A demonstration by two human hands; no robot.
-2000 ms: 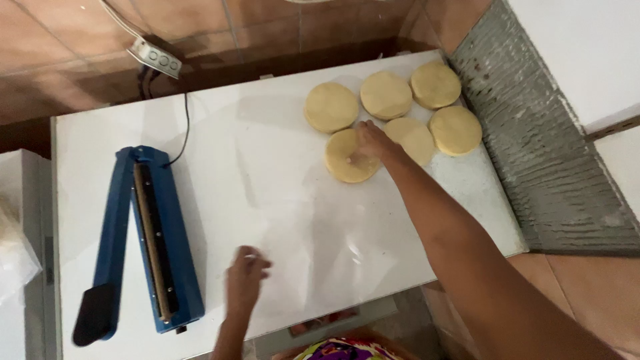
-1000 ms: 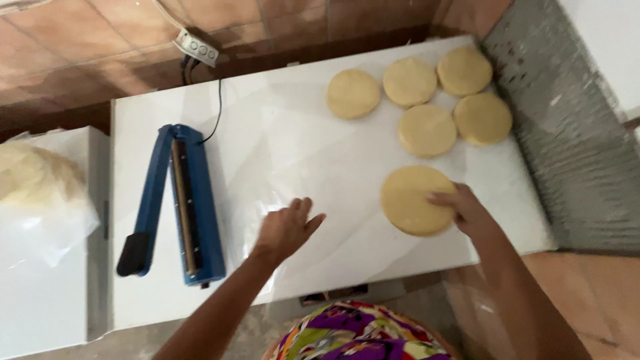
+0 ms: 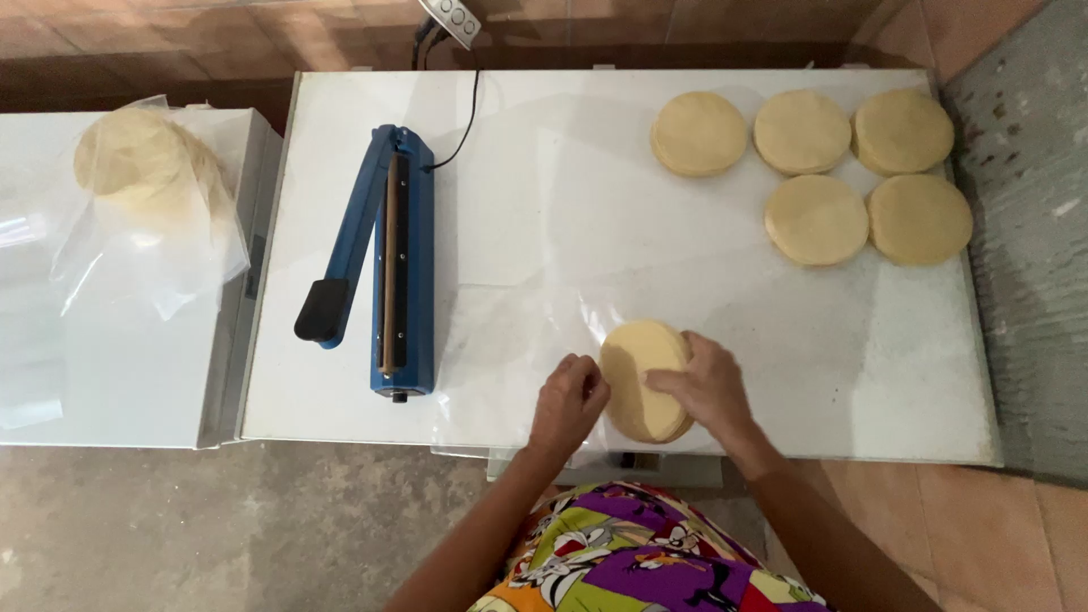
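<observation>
My right hand (image 3: 705,382) grips a stack of round flat dough discs (image 3: 642,382) near the table's front edge, thumb on top and fingers around its right side. At the stack's left side, my left hand (image 3: 569,404) pinches the edge of a clear plastic bag (image 3: 493,357), which lies flat on the white table (image 3: 544,221). How far the bag reaches under the stack, I cannot tell. Several more stacks of discs (image 3: 816,219) stand at the back right. Left of the bag is a blue impulse sealer (image 3: 408,272) with its lever arm (image 3: 340,246) swung out to the left.
On a white surface (image 3: 102,365) at the far left lies a clear bag with discs in it (image 3: 153,178). A power strip (image 3: 455,19) hangs at the back wall, a black cable (image 3: 467,123) running to the sealer. A rough grey wall (image 3: 1028,255) bounds the right side.
My right hand has brought one stack from the group at the back right to the front edge. My left hand has closed on the bag's edge. The view has shifted.
</observation>
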